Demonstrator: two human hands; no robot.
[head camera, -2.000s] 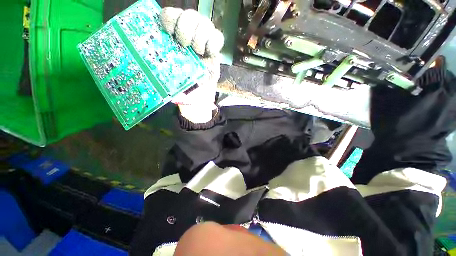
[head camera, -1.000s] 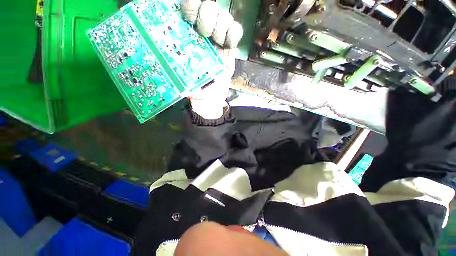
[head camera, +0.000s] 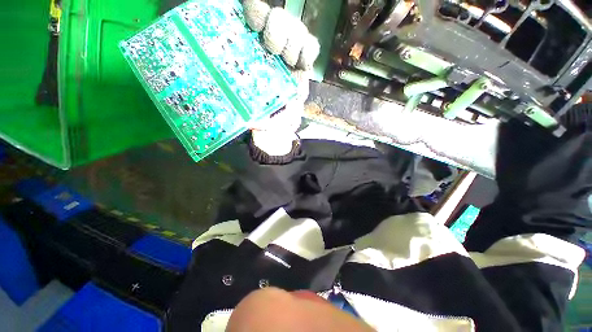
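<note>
My left hand (head camera: 285, 40), in a white knitted glove, grips a green circuit board (head camera: 208, 74) by its right side. The board is tilted, with its solder side and centre strip facing me, in front of a green bin. A dark pallet (head camera: 448, 35) with pale-green clips (head camera: 425, 59) lies on the bench to the right of the hand. My right sleeve reaches up to the right edge of the picture. The right hand itself cannot be seen.
The large green bin (head camera: 97, 78) stands at the upper left. The bench's worn metal edge (head camera: 402, 126) runs below the pallet. Blue and black objects (head camera: 100, 311) lie at the lower left. A small green piece (head camera: 463, 222) shows beside my right sleeve.
The board and my left hand have shifted right in the picture, along with the bin and pallet. The grip looks the same, and the board is turned slightly.
</note>
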